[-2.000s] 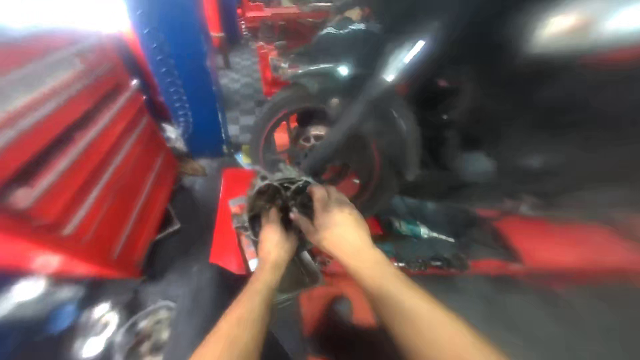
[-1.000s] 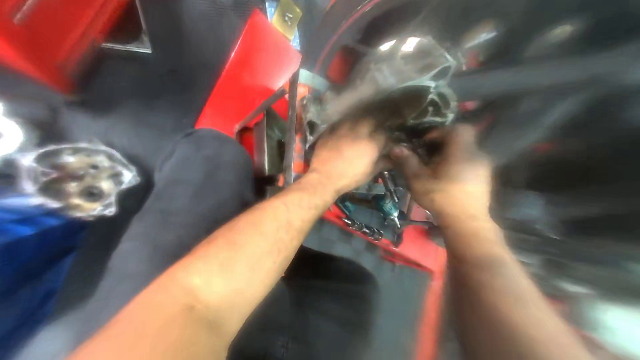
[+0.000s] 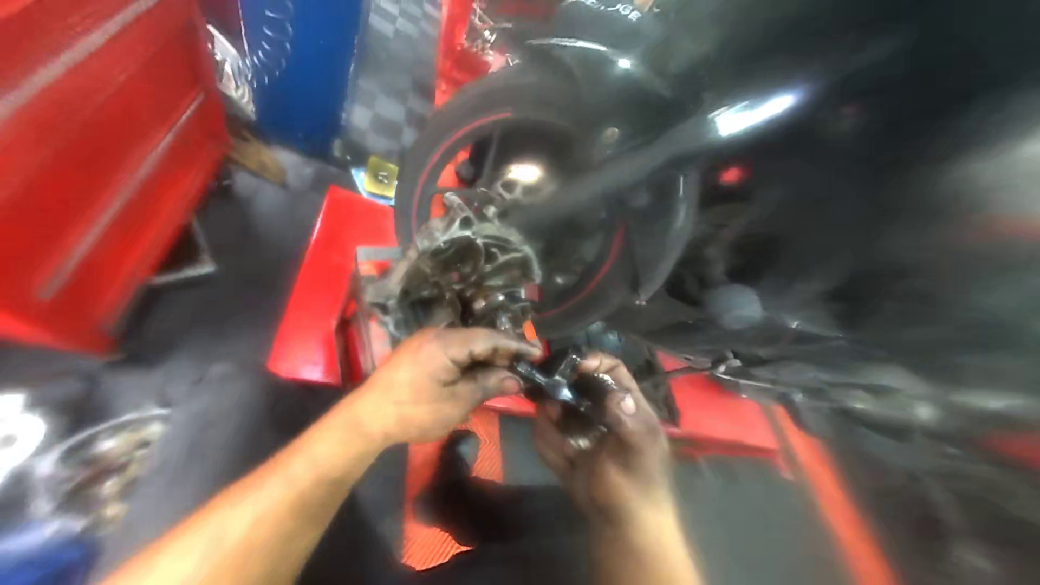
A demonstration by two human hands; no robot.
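Both hands hold one dark, shiny metal part, which has a short shaft or prongs and a toothed or rounded edge; blur hides its exact kind. My left hand pinches its left end between thumb and fingers. Around its right side curl the fingers of my right hand. Just beyond my left hand stands an opened engine casing of grey metal, with gears or shafts inside. It rests by a red metal stand, in front of a motorcycle wheel.
Behind the casing is the motorcycle wheel with a red rim stripe. A red tool cabinet stands at the left, near a blue post. Red lift framing runs to the right. Another metal cover lies on the floor at lower left.
Both hands were at the engine casing in the earlier frames. Now they are on the near side of it, holding the dark metal part. The view has swung noticeably.
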